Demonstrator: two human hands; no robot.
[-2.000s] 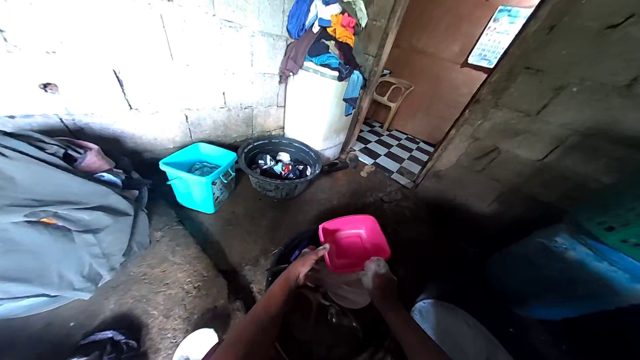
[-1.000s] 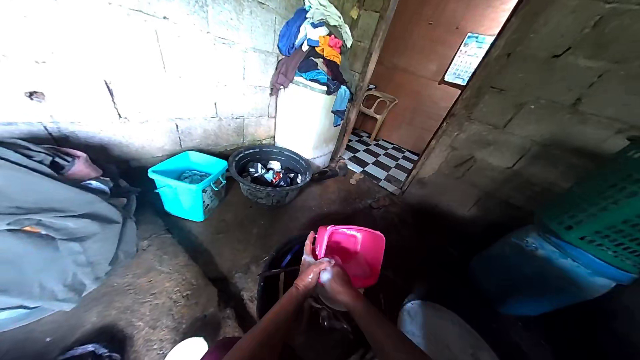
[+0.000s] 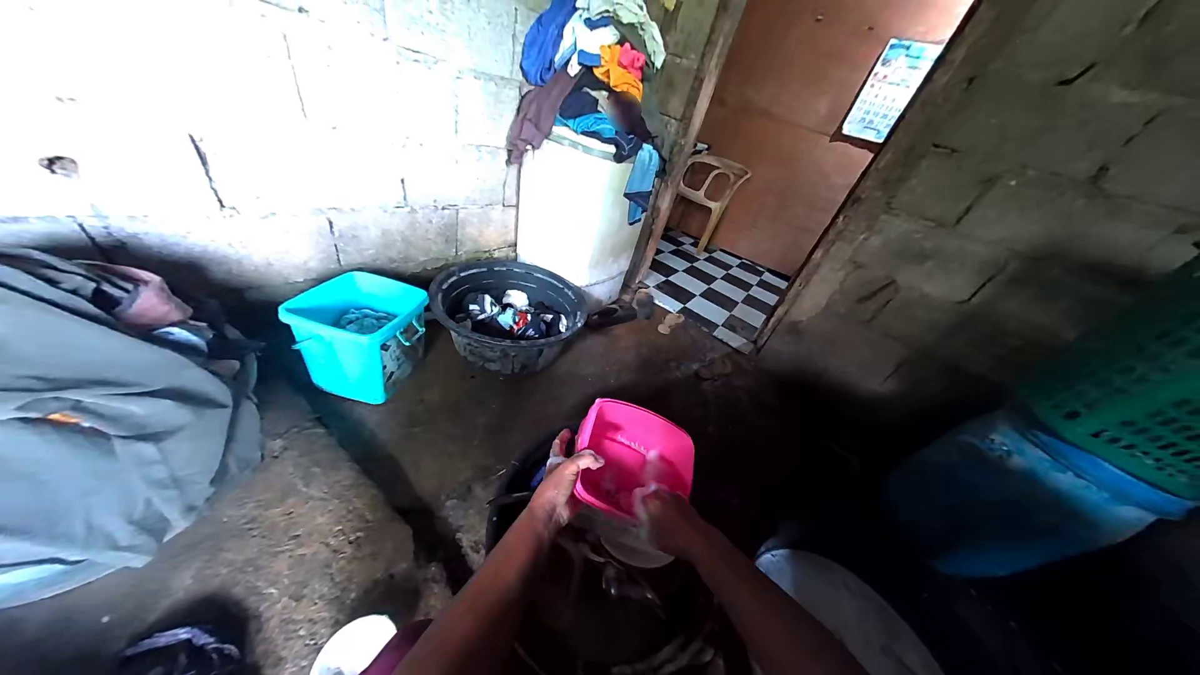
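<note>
A pink plastic container point(image 3: 623, 450) is tilted up above a dark basin, its wet inside facing me. My left hand point(image 3: 561, 483) grips its left edge, thumb over the rim and fingers behind. At the container's lower right is my right hand point(image 3: 661, 511), blurred and wet with what looks like suds; whether it holds anything cannot be told. Beneath both hands, the dark basin point(image 3: 502, 511) has several items in it that are too dim to name, and a pale rounded thing point(image 3: 637, 548) shows just under the container.
Ahead stand a turquoise bucket point(image 3: 352, 361) and a black basin point(image 3: 506, 352) of clothes. Behind them, clothes point(image 3: 600, 84) are heaped on a white container point(image 3: 572, 216) beside a doorway. Grey fabric point(image 3: 103, 422) lies left; a blue container point(image 3: 994, 497) and green crate point(image 3: 1125, 394) stand right.
My right hand has moved from near the container's middle, close to my left hand, to its lower right side. My left hand still holds the pink container.
</note>
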